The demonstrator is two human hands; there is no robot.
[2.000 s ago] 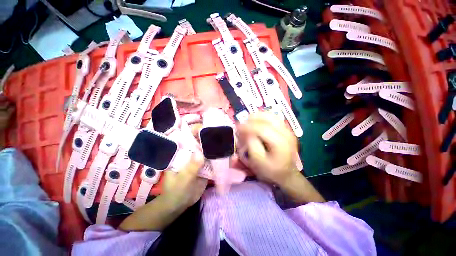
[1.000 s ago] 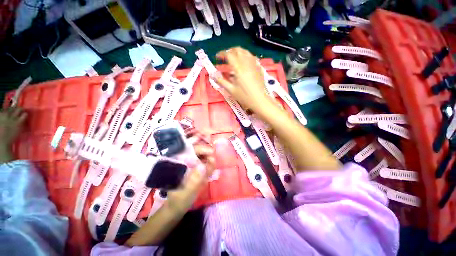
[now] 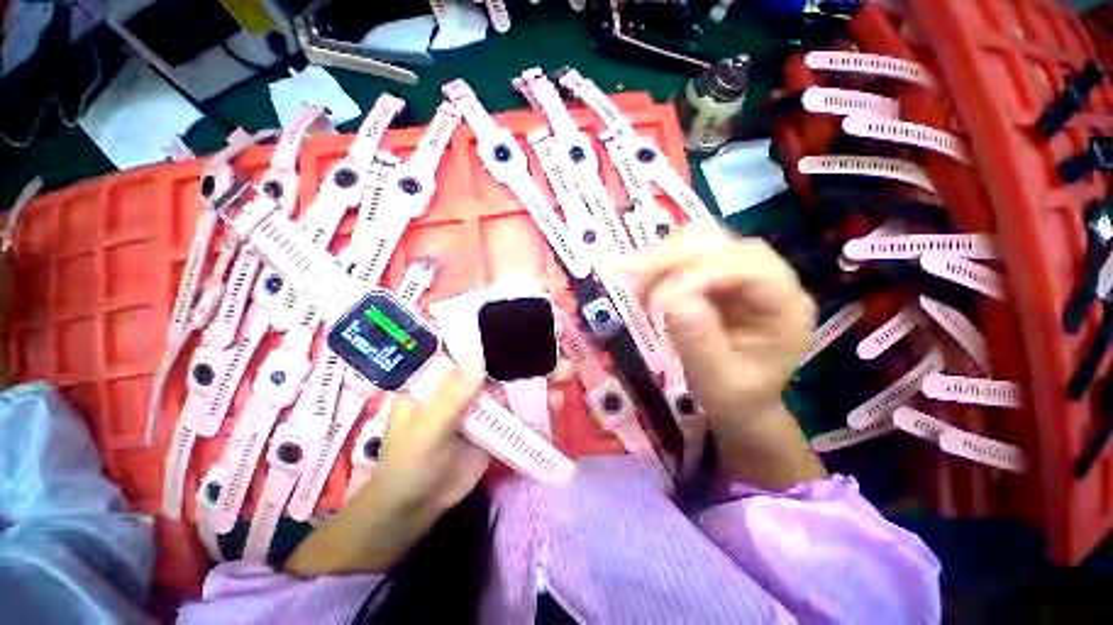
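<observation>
My left hand (image 3: pixel 433 440) holds a pink smartwatch (image 3: pixel 382 342) face up, its screen lit with green and white text. A second pink watch with a dark square screen (image 3: pixel 519 339) is face up just right of that hand; whether the hand holds it too is unclear. My right hand (image 3: pixel 732 317) is raised over the right side of the tray, blurred, fingers curled; whether it holds anything cannot be told. Pink watches lie face down in rows on the red-orange tray (image 3: pixel 470 232), with dark round sensors showing. A black-strapped watch (image 3: pixel 602 320) lies left of my right hand.
At right stand stacked red-orange trays (image 3: pixel 976 244) with pink strap ends (image 3: pixel 922 249) hanging out. Beyond the tray are a small bottle (image 3: pixel 715 103), white paper (image 3: pixel 742 175) and a bent metal bracket (image 3: pixel 360 55). A person's pale blue sleeve (image 3: pixel 61 513) is at left.
The screen of the watch in my left hand has lit up with text. My right hand has come back from the tray's far edge towards me. The other hand at the left edge has left view.
</observation>
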